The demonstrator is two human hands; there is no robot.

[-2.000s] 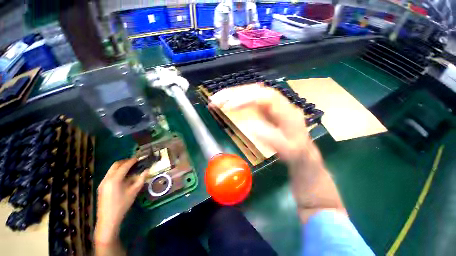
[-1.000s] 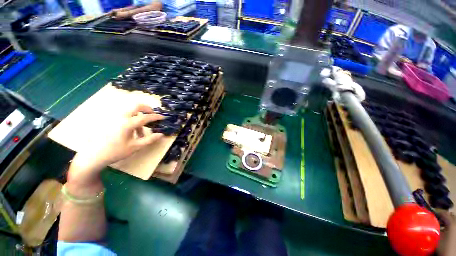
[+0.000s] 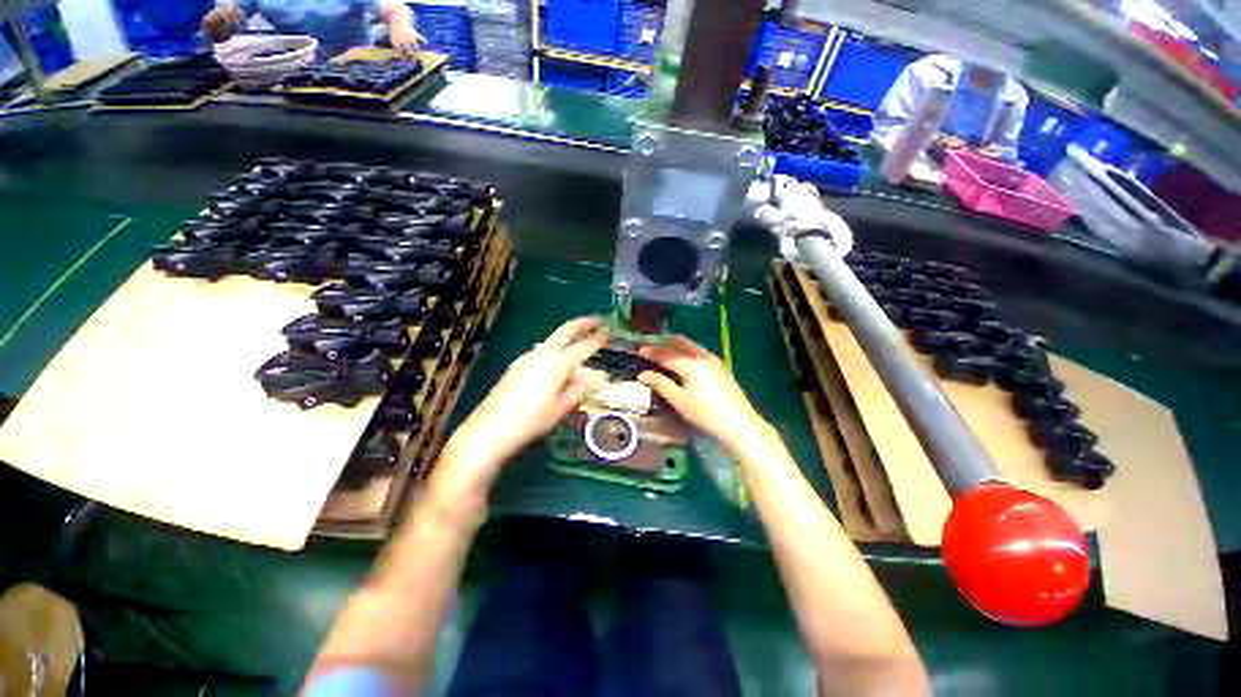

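Note:
A black moulded part (image 3: 619, 364) lies at the cream fixture (image 3: 626, 396) under the press head (image 3: 670, 225). My left hand (image 3: 547, 377) holds its left end and my right hand (image 3: 697, 388) is on its right end; the fingers partly hide it. The white ring (image 3: 610, 436) lies at the front of the green press base (image 3: 619, 471). The grey lever (image 3: 891, 361) slopes down to the right, its red knob (image 3: 1017, 553) away from both hands.
A stack of black parts on cardboard (image 3: 177, 395) stands at left, another (image 3: 871, 463) at right. White wrapping (image 3: 803, 218) is at the lever pivot. Behind are a pink basket (image 3: 1007, 189), a blue bin (image 3: 822, 170) and people at work beyond the bench.
My left hand has moved from the left stack to the fixture, where a black part now lies. My right hand has left the lever knob area and joined it. The view has turned.

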